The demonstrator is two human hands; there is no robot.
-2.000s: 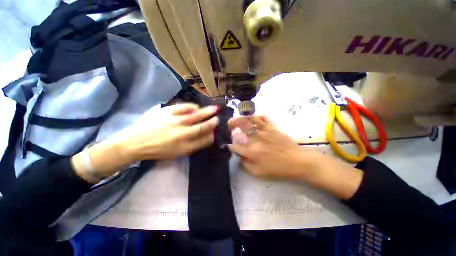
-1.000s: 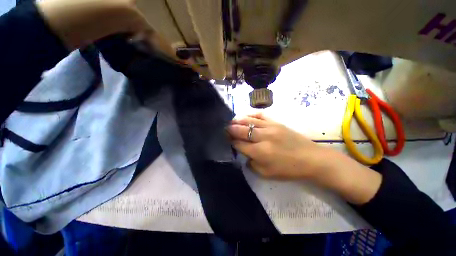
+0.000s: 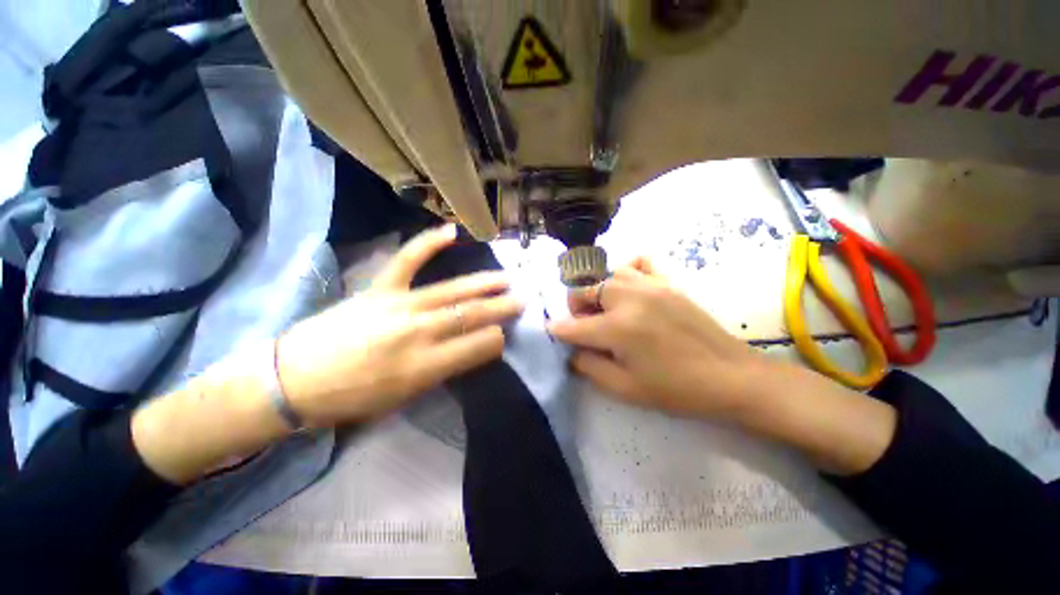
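Observation:
A black strip runs from near the needle down over the table's front edge. A grey-blue piece shows along its right side. My left hand lies flat on the black cloth, fingers spread, just left of the needle. My right hand has its fingertips together at the right edge of the grey-blue piece, below the knurled knob; the fingertips' hold is partly hidden. The black and grey-blue garment is heaped at the left.
The cream sewing machine head spans the top. Scissors with yellow and red-orange handles lie right of my right hand. Dark lint lies on the bed. Small black pieces lie behind the scissors. A blue crate shows below the table.
My left hand has come down from the upper left onto the cloth beside the needle. Grey-blue fabric now shows right of the strip. My right hand stays near the needle.

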